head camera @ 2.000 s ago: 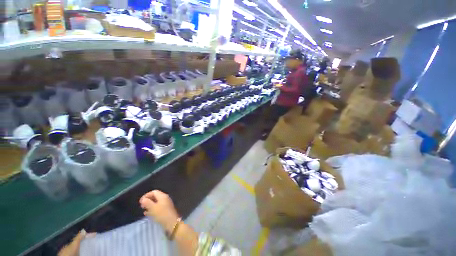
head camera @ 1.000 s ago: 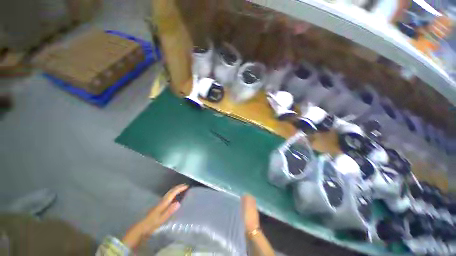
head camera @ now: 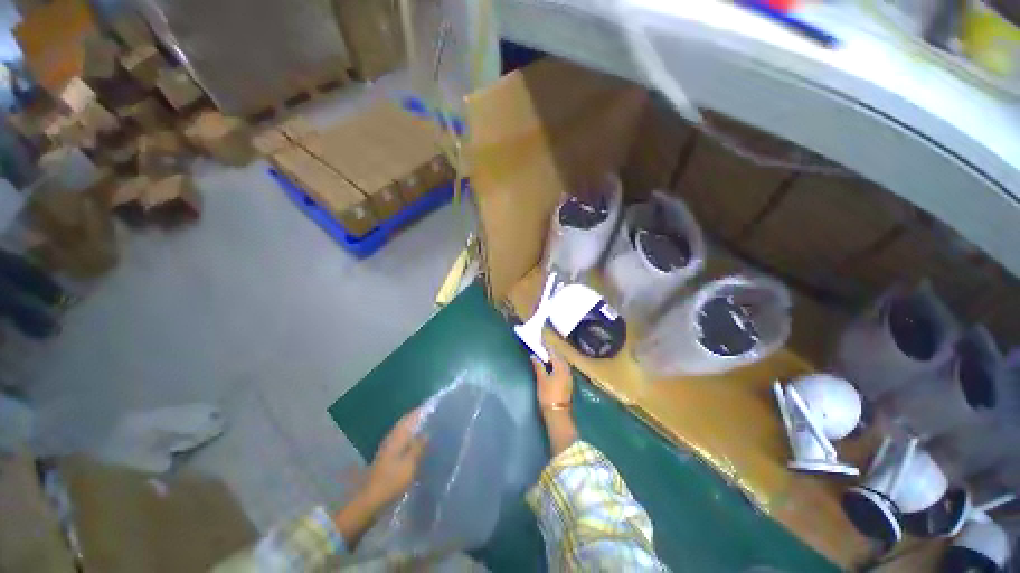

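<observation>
My left hand (head camera: 394,461) holds the left side of a clear air column bag (head camera: 456,476) at the green mat's (head camera: 392,386) front edge. My right hand (head camera: 555,388) is stretched out at the mat's back edge, fingertips at the foot of a white mounting bracket; whether they grip it is hidden. That bracket belongs to a white security camera (head camera: 576,308) with a black ball, lying on the cardboard sheet (head camera: 671,409). Bagged cameras (head camera: 721,325) stand upright behind it with black round tops.
Bare cameras (head camera: 825,409) lie at the right on the cardboard. More bagged cameras (head camera: 912,325) stand at the far right. A white shelf (head camera: 783,101) overhangs the bench. A blue pallet (head camera: 375,237) with flat cartons and several small boxes (head camera: 168,202) are on the floor, upper left.
The view has swung toward the bench's left end. My right hand has left the bag and reached forward to the camera bracket. My left hand still holds the bag, now over the mat's edge.
</observation>
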